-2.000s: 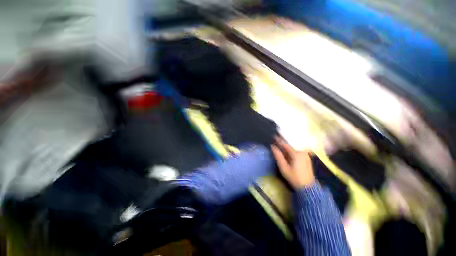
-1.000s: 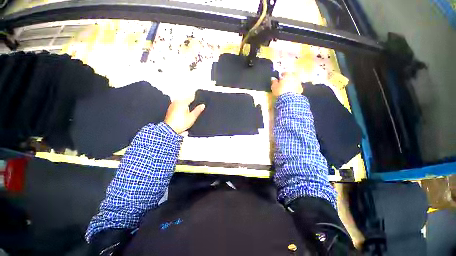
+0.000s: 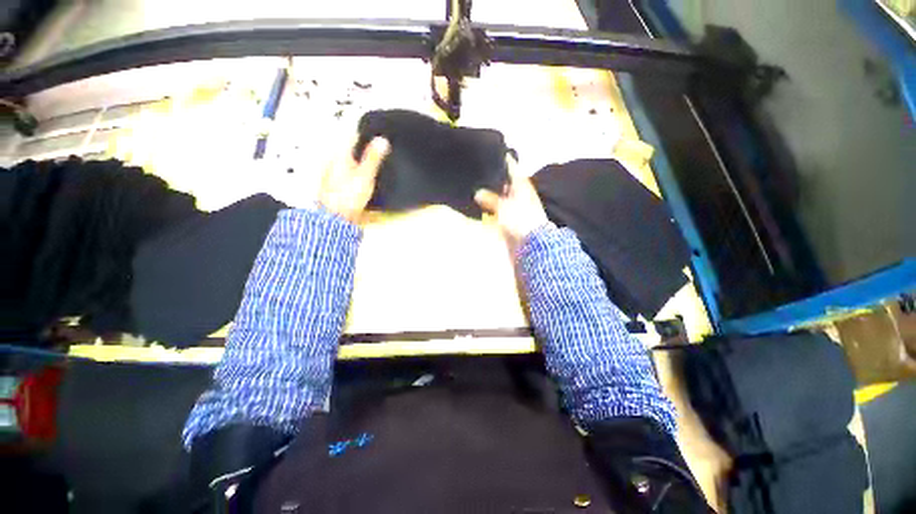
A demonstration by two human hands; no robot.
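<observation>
A black cut piece [image 3: 432, 166] is held between my two hands at the middle of the pale machine bed [image 3: 432, 276], below the laser head [image 3: 454, 60]. My left hand [image 3: 352, 181] grips its left edge, thumb on top. My right hand [image 3: 510, 201] grips its right edge. The piece looks bent, with its upper edge raised. Whether a second piece lies under it cannot be told. A fanned pile of black pieces [image 3: 70, 241] lies on the bed's left, and a black pile [image 3: 613, 226] lies right of my right hand.
The gantry beam [image 3: 251, 40] crosses the bed beyond my hands and carries the head. A thin blue stick [image 3: 271, 110] lies at the upper left. The blue frame [image 3: 693, 241] edges the bed's right side. More black stacks [image 3: 793, 402] are off the bed at the lower right.
One second ago two black pieces lay flat, one above the other. Now both hands hold one visible piece between them, and the near spot shows bare bed. The right hand has come lower.
</observation>
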